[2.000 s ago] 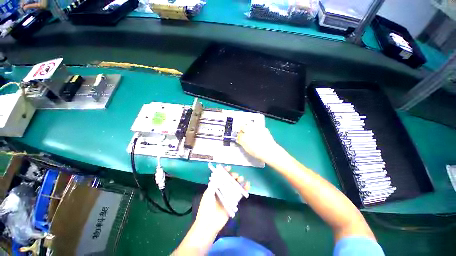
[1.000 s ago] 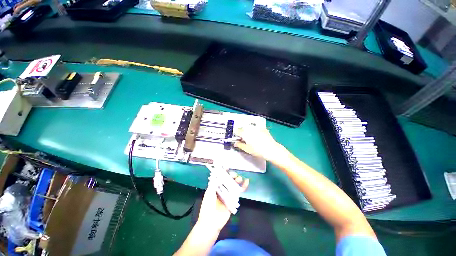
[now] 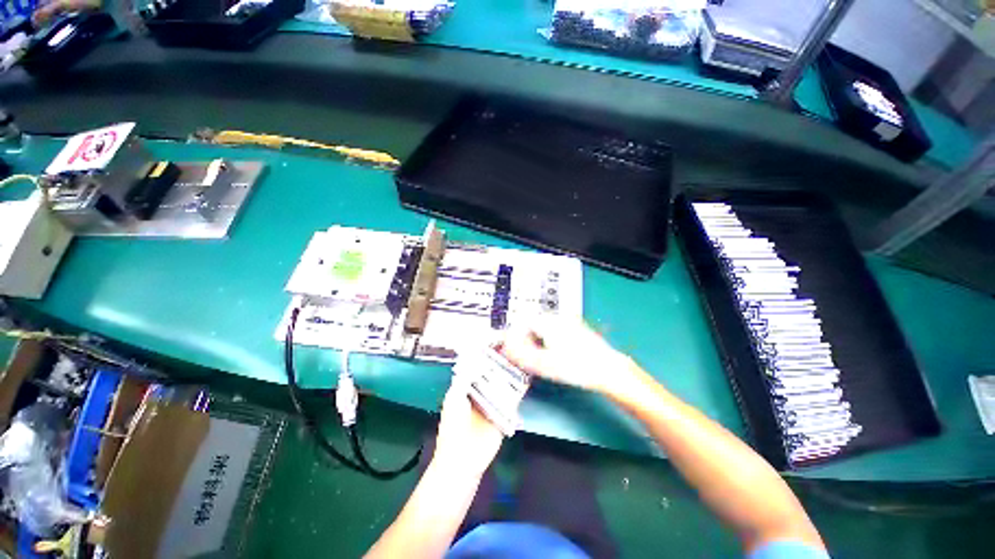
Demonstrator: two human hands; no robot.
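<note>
The press fixture [image 3: 360, 268] lies on the green bench, with a brown crossbar [image 3: 423, 286] and a black nest block [image 3: 502, 295] across its pale plate. My left hand [image 3: 476, 395] is in front of the fixture and holds a batch of white sticks [image 3: 499, 391]. My right hand [image 3: 556, 352] is at the upper end of these sticks, over the plate's front edge. Its fingertips are blurred, so I cannot tell if they grip a stick. Some slim sticks or rods lie between the crossbar and the nest block.
A black tray [image 3: 873, 328] with a row of white sticks is on the right. Another black tray [image 3: 535, 180] stands behind the fixture. A neighbouring fixture [image 3: 207, 197] is at left, a carton [image 3: 164, 470] on the floor. A black cable [image 3: 316, 431] hangs over the front edge.
My right hand has moved from the nest block towards me, to the sticks in my left hand. My left hand has stayed nearly in place.
</note>
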